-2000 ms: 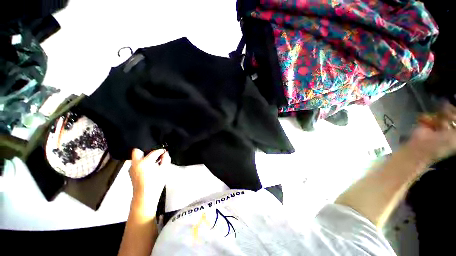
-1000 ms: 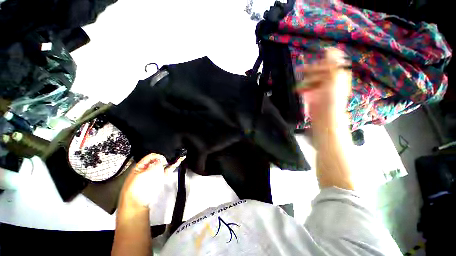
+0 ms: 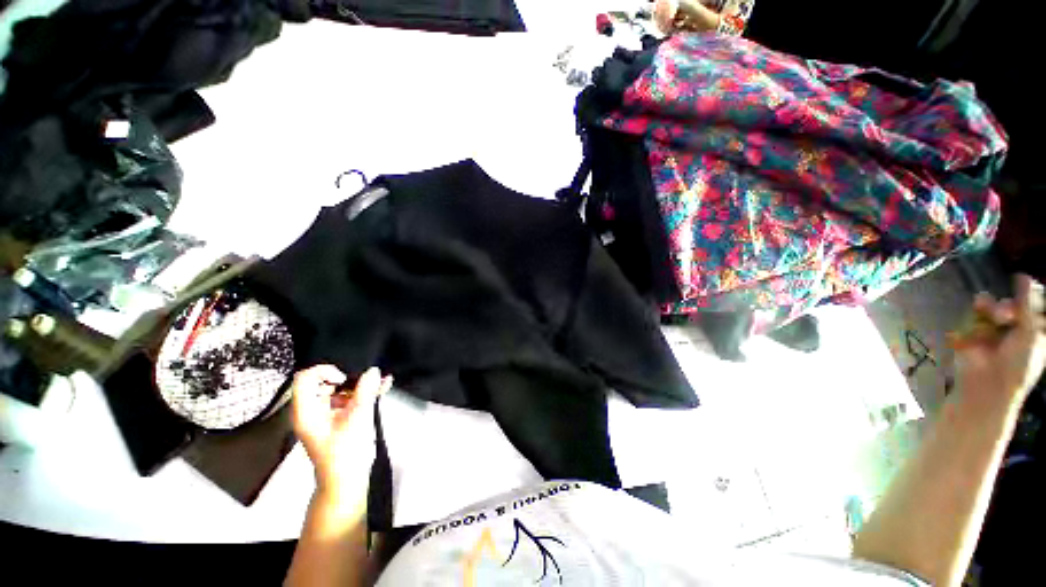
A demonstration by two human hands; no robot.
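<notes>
The black garment (image 3: 459,275) lies spread on the white table, with a hook showing at its neck. My left hand (image 3: 338,407) pinches the garment's near left edge, and a narrow black strap hangs below it. My right hand (image 3: 1004,333) is far out to the right, off the garment, blurred and partly dark. Its fingers look bent, but I cannot tell whether they hold a needle. No thread is visible. The white round dish (image 3: 224,361) at the left holds a heap of tiny dark pieces and a slim red-and-white tool.
Floral garments (image 3: 791,184) are piled at the back right. Clear plastic bags (image 3: 126,218) and dark garments (image 3: 126,57) lie at the upper left. A dark flat rectangle (image 3: 140,413) and a brown folder (image 3: 243,456) lie by the dish. Part of another person (image 3: 694,16) shows at the top.
My right hand swung in over the floral pile, then back far out to the right. My left hand stays at the garment's edge. The view has shifted slightly.
</notes>
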